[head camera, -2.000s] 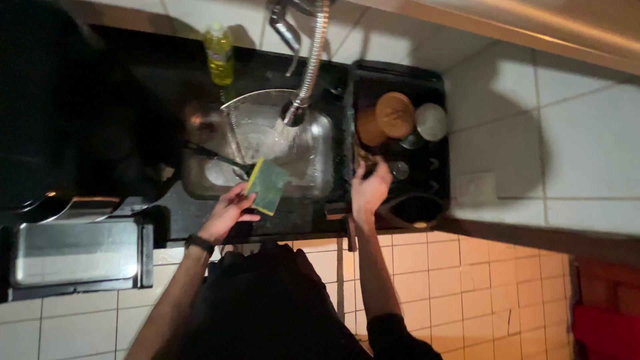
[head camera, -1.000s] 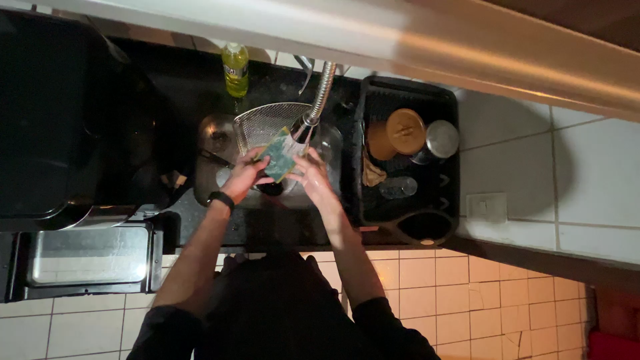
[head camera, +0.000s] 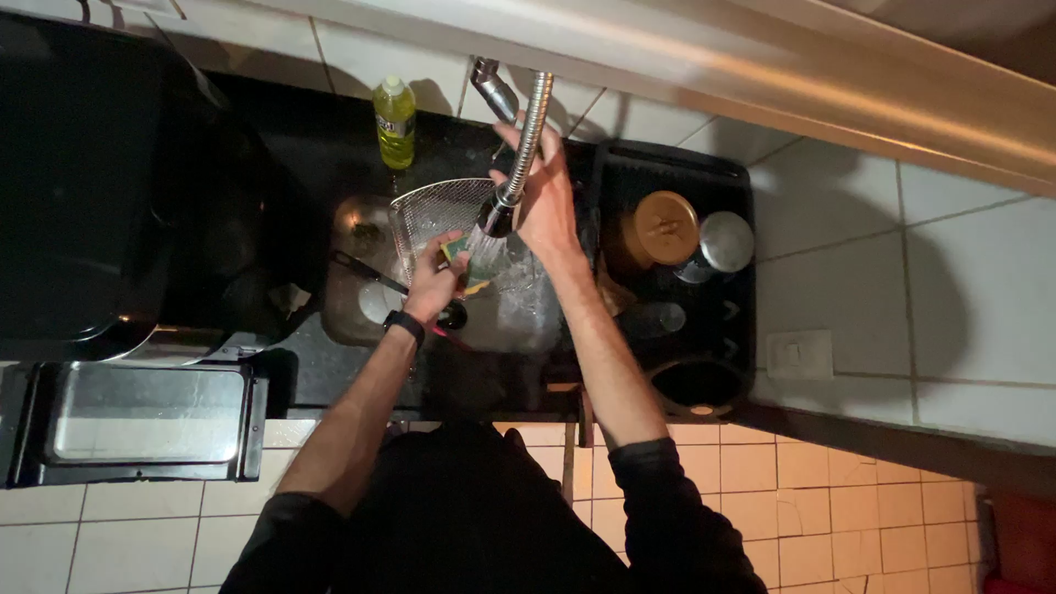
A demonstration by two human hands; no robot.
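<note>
My left hand (head camera: 437, 285) holds a green and yellow sponge (head camera: 459, 252) under the water that runs from the spray head of the faucet (head camera: 497, 216). Behind the flexible metal hose (head camera: 532, 132), my right hand (head camera: 544, 198) is raised near the faucet's base, fingers spread; whether it touches the faucet I cannot tell. Below both hands lies the steel sink (head camera: 528, 318), with a wire mesh basket (head camera: 429, 206) in it. A black-handled utensil (head camera: 367, 271) leans in the sink's left part, near a pale round item (head camera: 377, 301).
Dish soap in a bottle (head camera: 395, 124) stands behind the sink. At the right, a black dish rack (head camera: 672, 157) holds an orange-brown lidded container (head camera: 664, 228), a metal-lidded jar (head camera: 726, 242) and a clear glass (head camera: 660, 319). A large black appliance (head camera: 99, 190) fills the left, above an open glass-windowed door (head camera: 153, 412).
My right hand has moved from the dish rack to the sponge, then up beside the faucet. My left hand has kept the sponge, which is now in the running water.
</note>
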